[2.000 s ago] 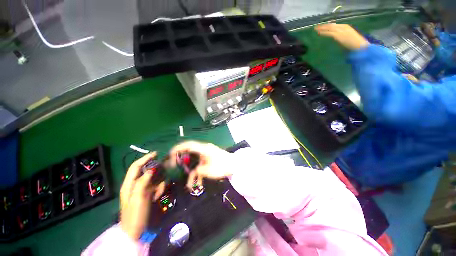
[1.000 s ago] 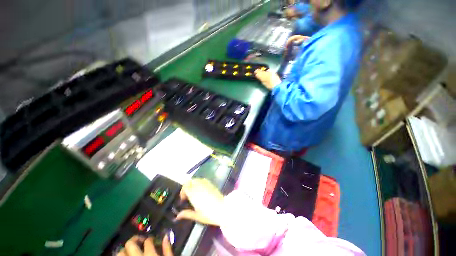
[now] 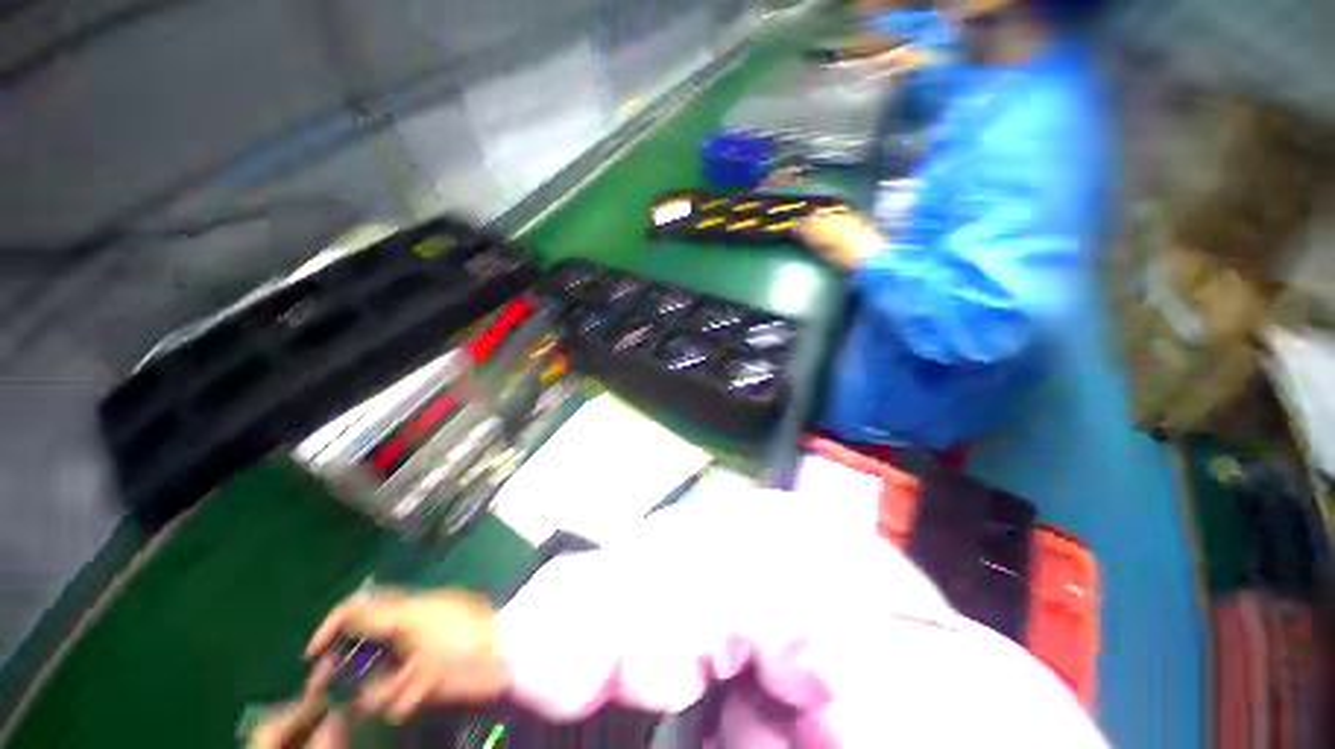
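The view is blurred. My right hand [image 3: 432, 651] holds a small dark gauge [image 3: 356, 663] between its fingers at the lower left, above the green mat. My left hand [image 3: 297, 724] is small and cut off by the bottom edge, its fingers close to the gauge; its grip cannot be made out. A black foam tray [image 3: 622, 729] shows in part under my pink right sleeve, with a green-marked gauge [image 3: 494, 735] at the bottom edge. The rest of the tray is hidden or out of view.
A long black foam tray [image 3: 293, 344] lies on the power supply [image 3: 384, 424]. Beyond the white paper [image 3: 600, 465] stands another tray with gauges [image 3: 681, 344]. A person in blue touches a yellow-marked tray [image 3: 747, 217]. A red crate [image 3: 1064, 600] is at the right.
The view has swung right, then slightly back. My right hand has gone from over the near tray to the lower left, now with a gauge. My left hand has moved further toward the bottom-left edge.
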